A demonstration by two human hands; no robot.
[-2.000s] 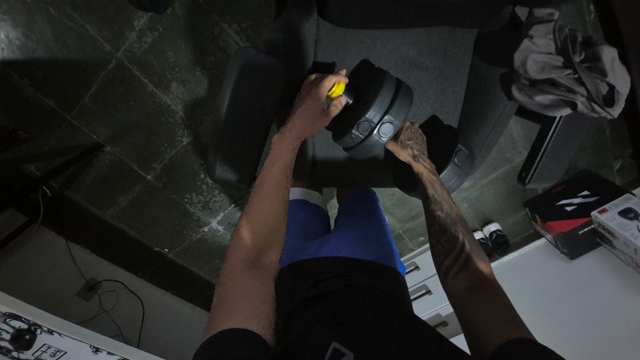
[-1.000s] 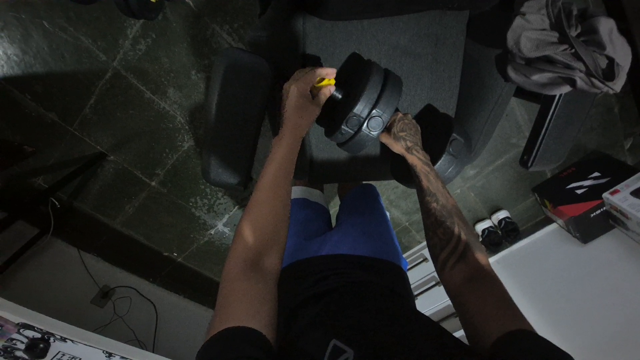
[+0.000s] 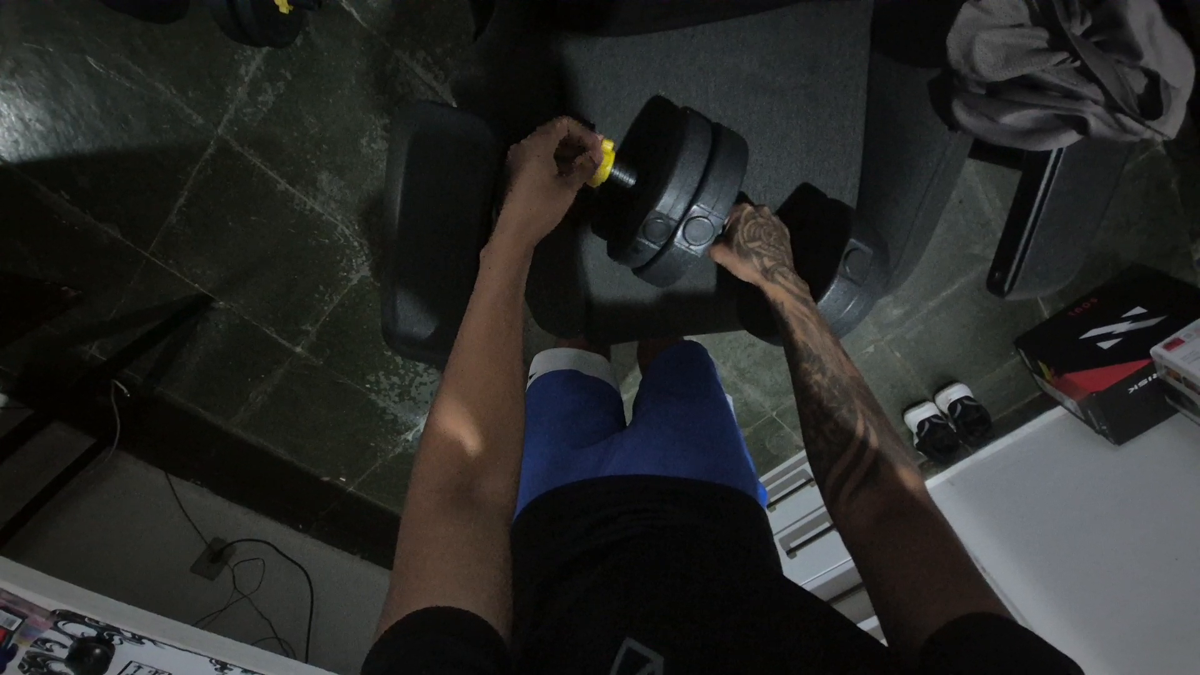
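A dumbbell with black weight plates lies tilted over the dark grey seat of a chair. My left hand has its fingers on a yellow collar nut at the outer end of the dumbbell's threaded bar. With my right hand I grip the bar between the plate sets, its handle mostly hidden by my fingers. Beyond that hand are the plates of the other end, partly behind my wrist.
Padded armrest at the left of the seat; grey cloth and another armrest at the right. Shoes and boxes stand on the tiled floor. Another dumbbell lies top left; cables hang lower left.
The yellow nut now sits at the bar's outer end, with more thread showing between it and the plates than two seconds ago. My right hand stays on the handle.
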